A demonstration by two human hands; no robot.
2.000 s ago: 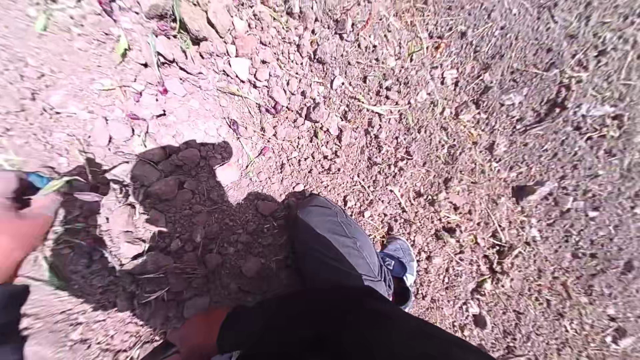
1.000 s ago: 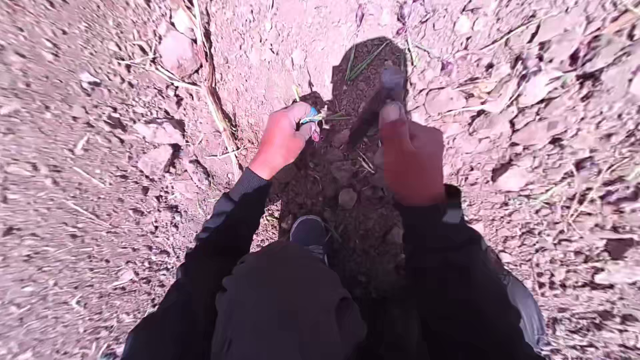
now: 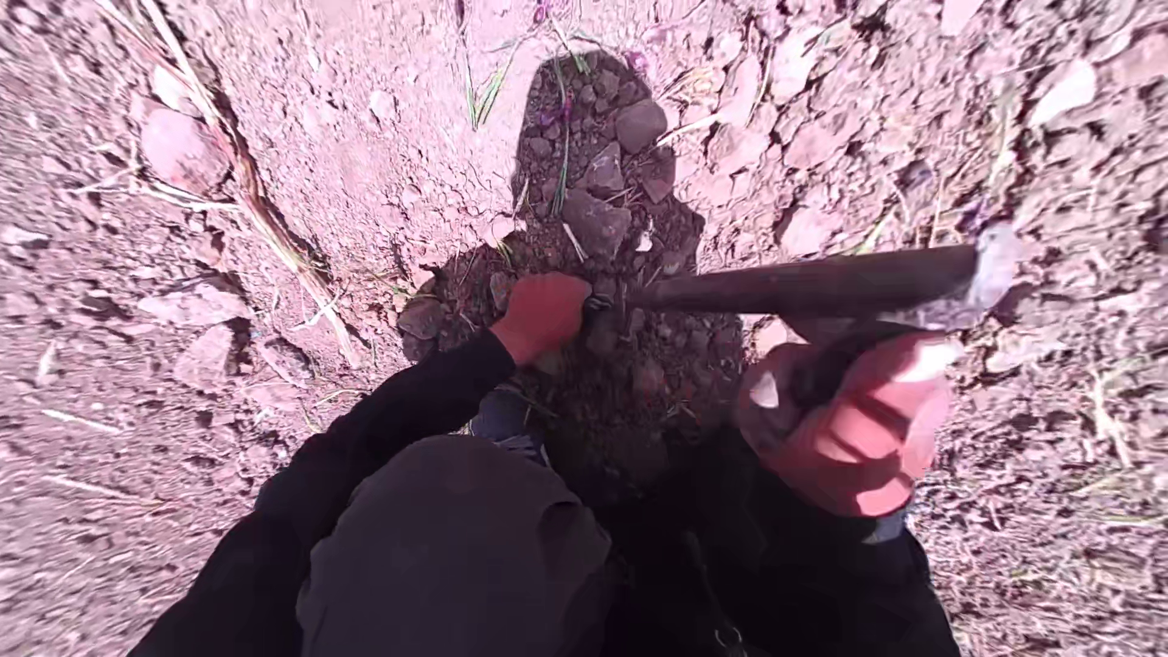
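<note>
My left hand [image 3: 545, 318] reaches down to the shaded, cloddy soil [image 3: 643, 379], its knuckles bent and its fingertips hidden, so whether it holds anything cannot be told. My right hand [image 3: 853, 420] is closed on a digging hand tool [image 3: 821, 285], probably a hoe or pick. The tool's long dark part points left toward my left hand, and its narrow tip is close to the fingers. A pale, worn end shows at its right. Its handle is mostly hidden by the hand. Thin green leaves with a purple flower [image 3: 550, 117] lie on the soil above my left hand.
Stones and clods surround the hands, among them a large stone [image 3: 598, 224] and a rounded one [image 3: 641, 125]. A dry woody stem [image 3: 265, 214] lies at the left. My knee [image 3: 456, 547] and part of a shoe [image 3: 502, 415] are below my left hand.
My left hand has moved down to the soil; the blue and pink thing at its fingers a second ago no longer shows. The tool in my right hand has swung to point left. The view has turned since two seconds ago.
</note>
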